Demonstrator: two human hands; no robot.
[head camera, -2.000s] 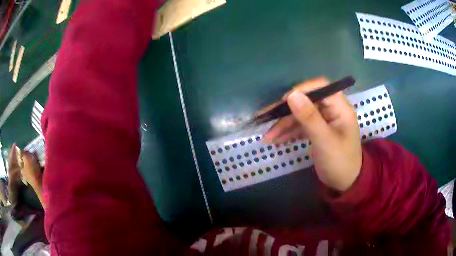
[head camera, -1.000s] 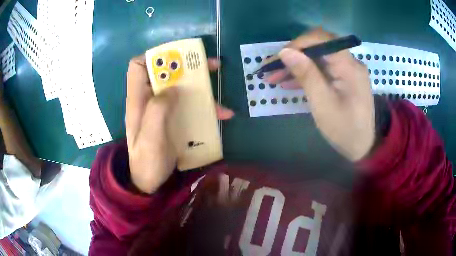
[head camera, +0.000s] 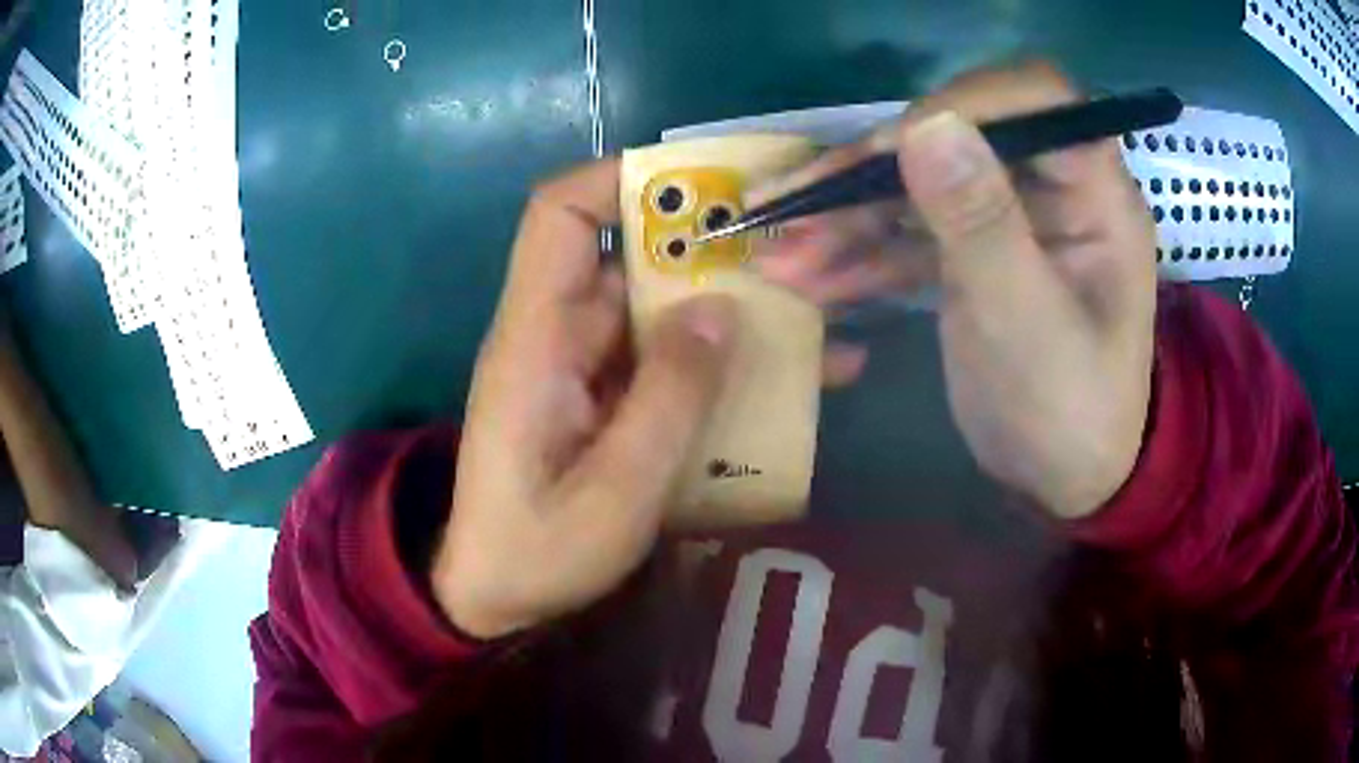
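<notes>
My left hand (head camera: 574, 388) holds a cream phone back cover (head camera: 760, 395) upright, thumb across its face. The orange camera panel (head camera: 693, 224) with dark ringed lens holes is at its upper end, a small dark logo near its lower end. My right hand (head camera: 1028, 283) holds black tweezers (head camera: 954, 161). Their tip is at the panel, beside the lower lens hole; whether it touches or holds anything cannot be told. A white sticker sheet (head camera: 1215, 194) with rows of dark dots lies behind the cover and my right hand, which hide much of it.
Spare dotted sheets (head camera: 187, 224) overlap at the left. Another dotted sheet (head camera: 1319, 60) is at the upper right corner. Small pale rings (head camera: 395, 54) lie on the green surface (head camera: 447, 209). A pale line crosses it at top centre. Another person's arm (head camera: 60, 447) shows at the left.
The cover, out of view two seconds ago, has moved right in my left hand over the past second. The tweezer tip has moved from the dotted sheet to the orange panel.
</notes>
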